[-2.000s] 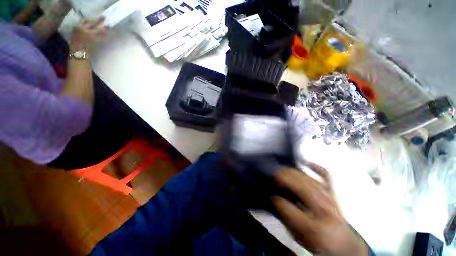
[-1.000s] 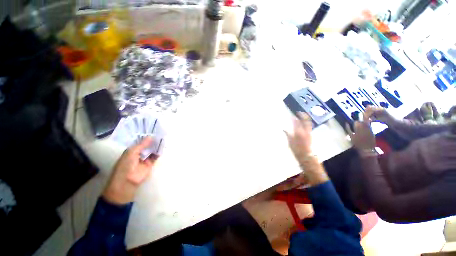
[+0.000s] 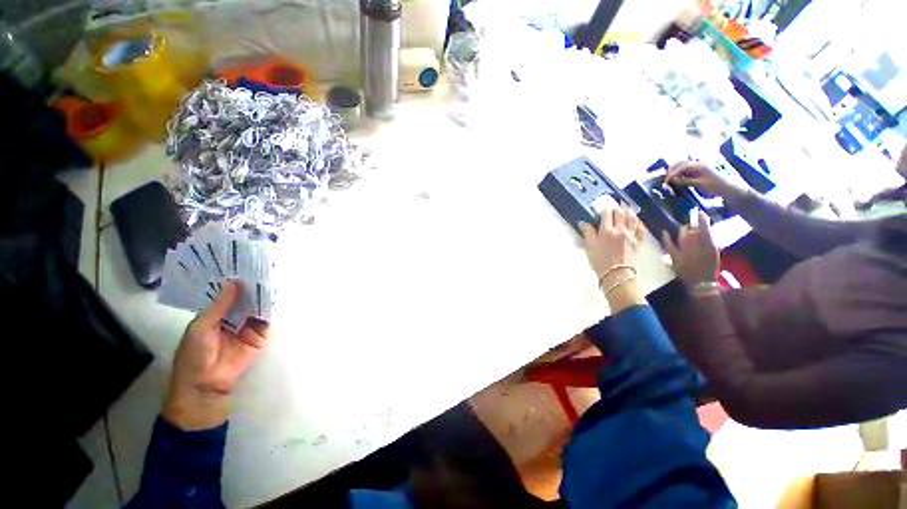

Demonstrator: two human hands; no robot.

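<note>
My left hand [image 3: 214, 348] holds a fan of printed white cards [image 3: 219, 266] over the table's left part. My right hand [image 3: 614, 242] lies on the near end of a black foam insert [image 3: 574, 187] at the right. The insert shows two small fittings, and a white piece lies partly under my fingers. Whether my fingers grip the insert or only touch it is hard to tell. A tangled pile of silver-white looped cables [image 3: 254, 149] lies behind the cards.
A black phone [image 3: 149, 232] lies left of the cards. A steel flask [image 3: 380, 60], yellow tape [image 3: 129, 60] and orange rings stand at the back. Black boxes stack at the far left. At the right a person's hands [image 3: 696, 249] work on another black insert [image 3: 664, 204].
My right hand has moved from beside the insert onto its near end. The cards are fanned wider in my left hand. The neighbouring person's hands have shifted over their insert. The view has shifted slightly.
</note>
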